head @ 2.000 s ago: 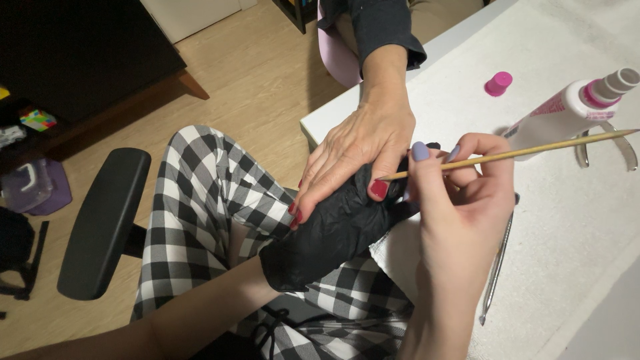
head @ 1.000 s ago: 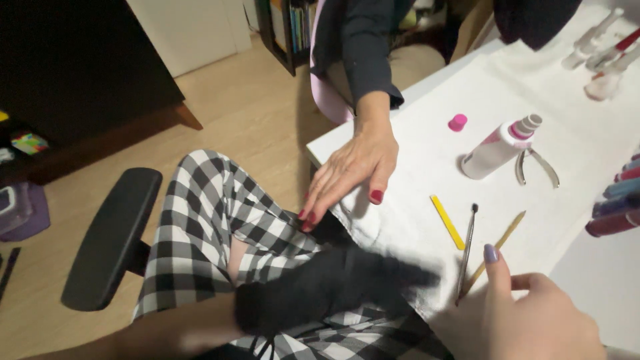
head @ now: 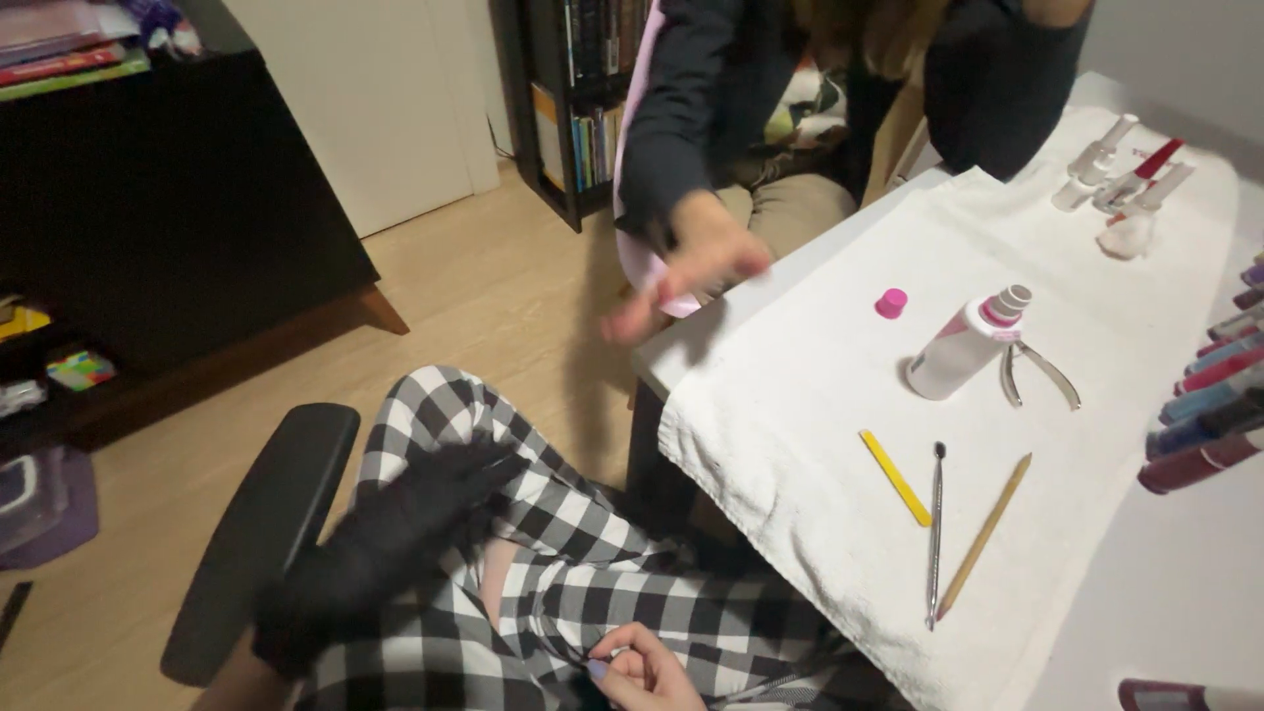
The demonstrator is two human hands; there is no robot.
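My left hand (head: 395, 543), in a black glove and blurred, is over the thigh of my checked trousers (head: 642, 533), with nothing visible in it. My bare right hand (head: 644, 671) rests low over my lap, fingers curled; whether it holds anything does not show. On the white towel (head: 780, 474) lie a yellow nail file (head: 894, 478), a metal cuticle pusher (head: 936, 538) and a wooden stick (head: 986, 536). Beyond them stand a white bottle (head: 953, 346), a pink cap (head: 891, 303) and cuticle nippers (head: 1042, 375). The other person's hand (head: 691, 262) is blurred, off the table's corner.
Several nail polish bottles (head: 1200, 464) line the right side, and more small bottles (head: 1091, 163) stand at the back. A black chair armrest (head: 262, 543) is at my left. Behind are a dark cabinet (head: 178, 197) and a bookshelf (head: 538, 109).
My right hand has let go of the wooden stick and moved from the table to my lap. My gloved left hand has moved left, away from the other person's hand, which has lifted off the towel.
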